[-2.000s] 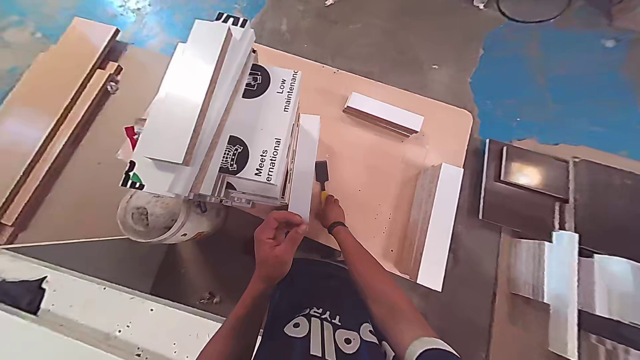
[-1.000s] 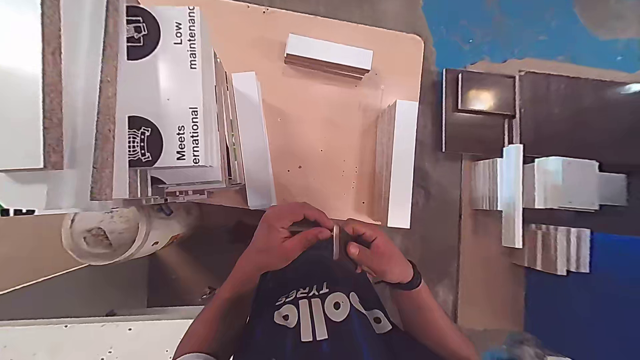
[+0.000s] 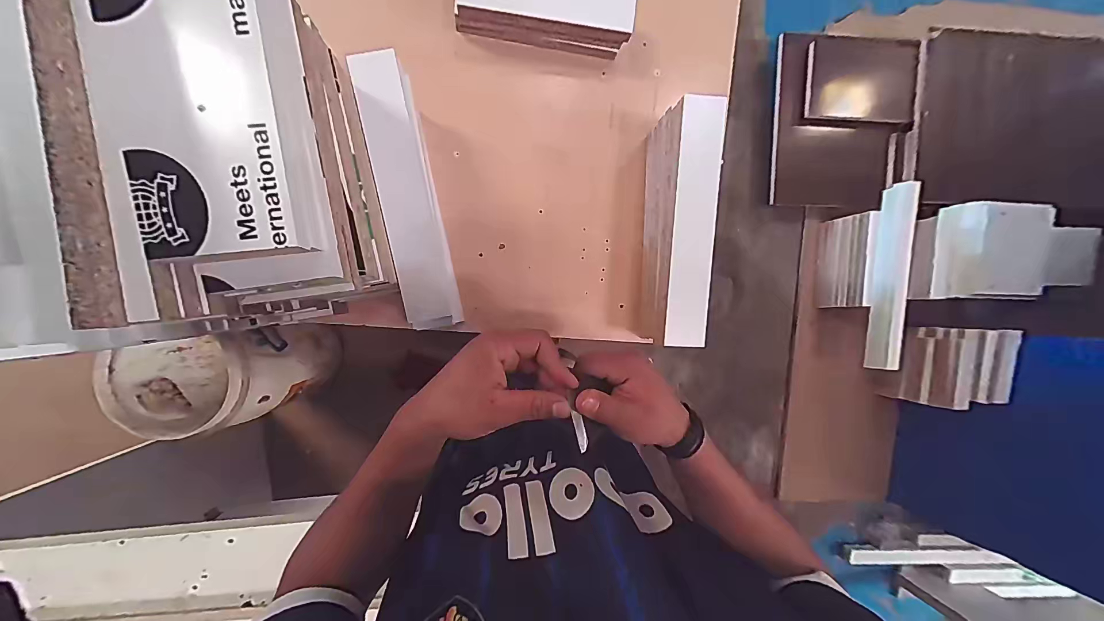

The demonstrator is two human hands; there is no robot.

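Note:
My left hand [image 3: 509,379] and my right hand [image 3: 625,398] meet close to my chest, just off the near edge of the tan board [image 3: 535,172]. Between their fingertips they pinch a thin, narrow pale strip [image 3: 580,431], whose lower end points down toward my shirt; its upper part is hidden by the fingers, and its material is unclear. A white-faced board strip [image 3: 401,190] stands on the left of the tan board. On the right is a stack of white-edged strips [image 3: 694,220], and a third stack [image 3: 548,21] lies at the far side.
Large white panels with printing [image 3: 216,103] are piled at the left, above a stained plastic bucket [image 3: 172,388]. Dark brown panels [image 3: 1000,121] and stacks of cut strips [image 3: 957,366] lie to the right. A pale drilled board [image 3: 172,561] is at the lower left.
Two seconds ago my left hand was on the left white strip and my right hand held a dark tool with yellow on the board. Both hands are now together at my chest. The view has shifted.

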